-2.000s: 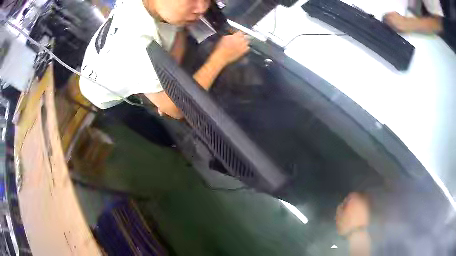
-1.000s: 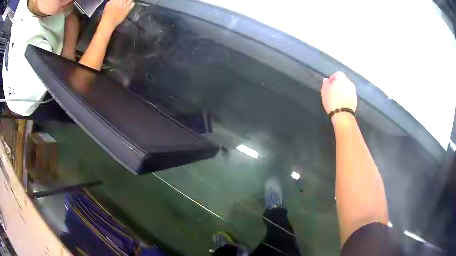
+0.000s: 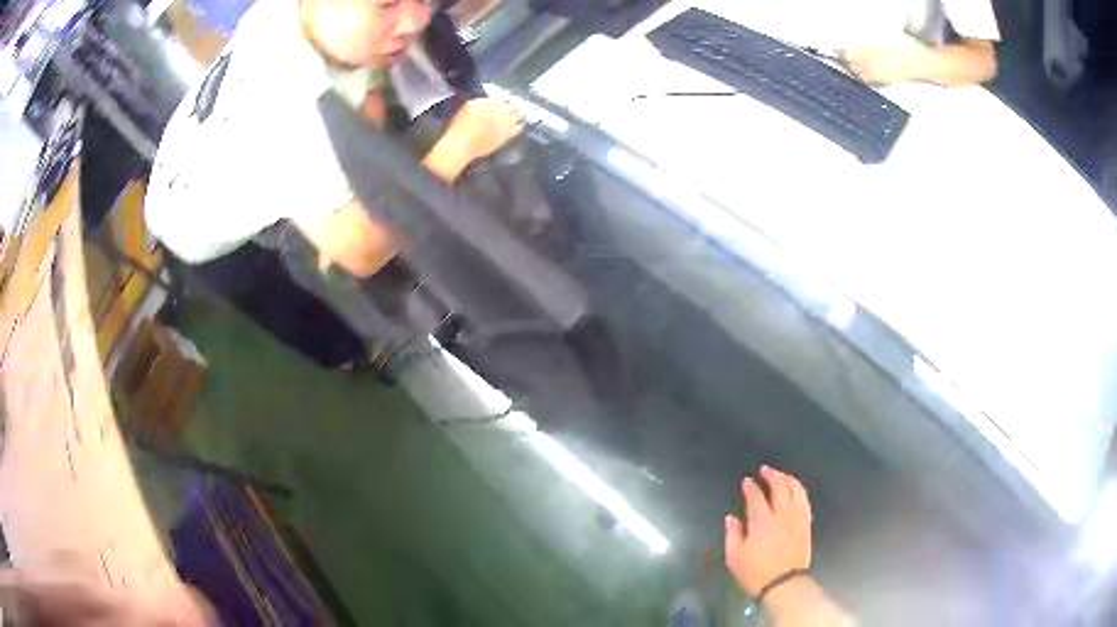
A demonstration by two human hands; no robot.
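Note:
A black monitor (image 3: 472, 233) stands on the dark glass desk border, seen nearly edge-on and blurred, with its stand partly hidden. My right hand (image 3: 772, 529), with a dark bead bracelet at the wrist, is over the glass at the lower right, below the monitor and apart from it. Its fingers are spread and it holds nothing. A blurred, skin-coloured shape at the bottom left corner looks like part of my left hand (image 3: 104, 600). It is cut off by the edge, so its fingers cannot be made out.
A person in a light shirt (image 3: 251, 153) leans at the monitor's far side, one hand on the desk edge. A black keyboard (image 3: 778, 80) lies on the white surface (image 3: 931, 257), with another person's forearm behind it. A pale wooden table (image 3: 74, 404) runs along the left.
My right hand has moved down and nearer, and its fingers have spread from a fist. The view has swung, bringing the keyboard back in and turning the monitor nearly edge-on. A blurred shape appears bottom left.

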